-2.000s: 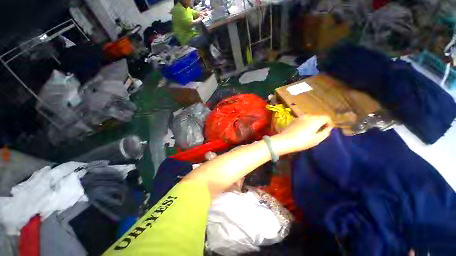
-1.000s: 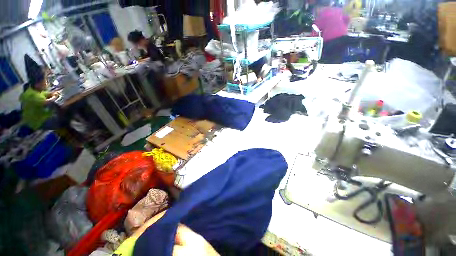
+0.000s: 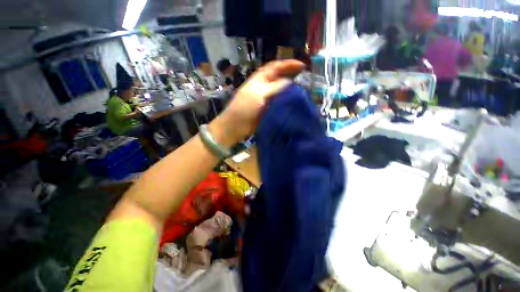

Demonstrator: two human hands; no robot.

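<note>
My left hand (image 3: 263, 94) is raised in the middle of the view, palm towards the cloth, with a bracelet on the wrist. It holds up the top of a navy garment piece (image 3: 299, 182), which hangs down in front of the white table (image 3: 365, 199). The image is blurred, so the finger grip is not sharp. My right hand is not in view. The sewing machine (image 3: 467, 211) stands at the right, with black scissors (image 3: 456, 268) lying by its base.
A black fabric piece (image 3: 381, 150) lies on the table beyond the machine. A blue rack (image 3: 342, 91) stands behind. A red bag (image 3: 196, 208), yellow bunch (image 3: 236, 183) and cardboard (image 3: 248, 166) are left of the navy cloth. People sit at machines at far left.
The view has turned from the floor bags towards the table and machine. My left hand has risen from low in the view, lifting the navy piece, which now hangs upright.
</note>
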